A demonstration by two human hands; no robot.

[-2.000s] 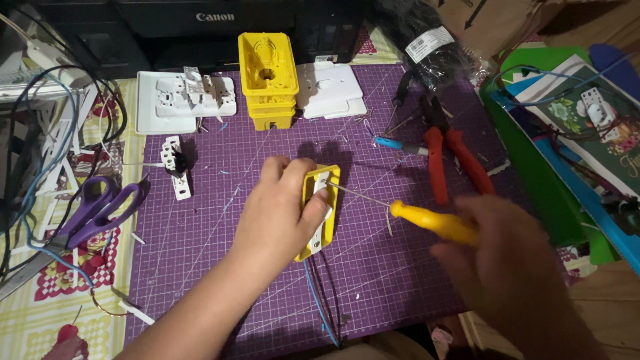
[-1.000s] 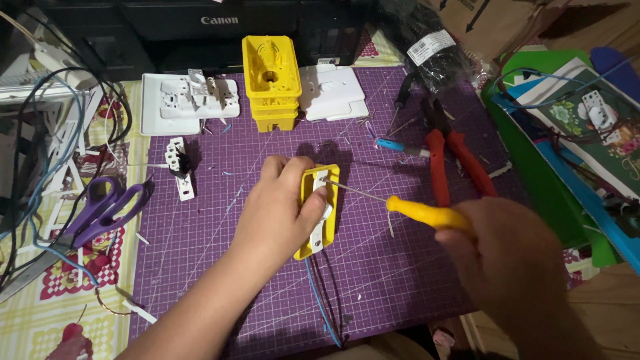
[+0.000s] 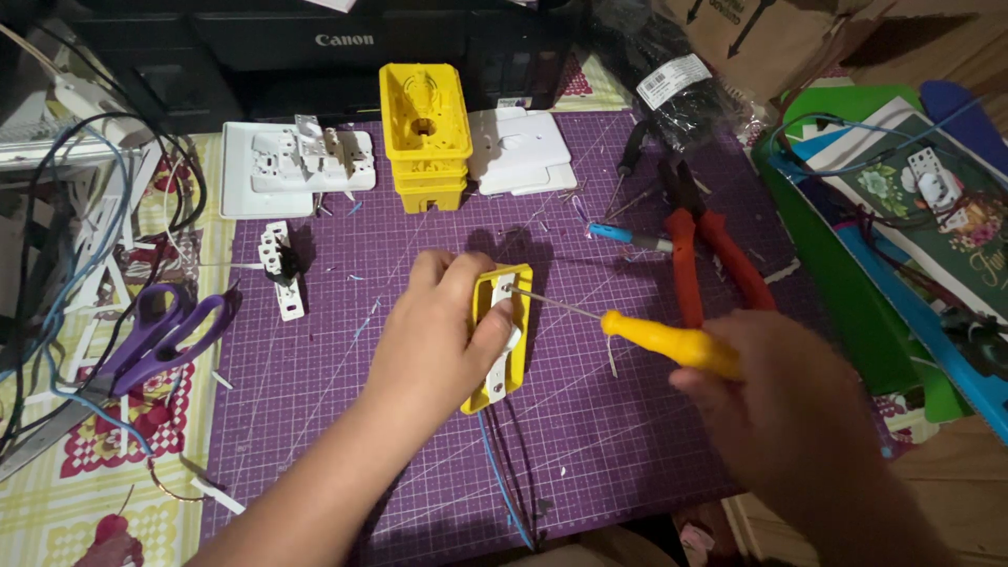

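Observation:
My left hand (image 3: pixel 445 331) grips a yellow plastic electrical box (image 3: pixel 517 354) near the middle of the purple cutting mat (image 3: pixel 315 449). Its thumb lies over a white mounting strip (image 3: pixel 496 376) that runs lengthwise inside the box, with a screw at either end. In my right hand (image 3: pixel 764 386) is the yellow handle of a screwdriver (image 3: pixel 661 340). The shaft slants up to the left, and its tip meets the screw at the strip's upper end. Blue and dark wires (image 3: pixel 504 472) come out under the box's lower end.
Stacked yellow boxes (image 3: pixel 425 134) stand before a black printer (image 3: pixel 339 71), between white cover plates (image 3: pixel 524 150) and a white socket plate (image 3: pixel 268 205). A white module (image 3: pixel 282 272) lies left. Red-handled pliers (image 3: pixel 685 268) and a blue-and-grey tool (image 3: pixel 630 236) lie right, purple-handled scissors (image 3: pixel 161 346) far left.

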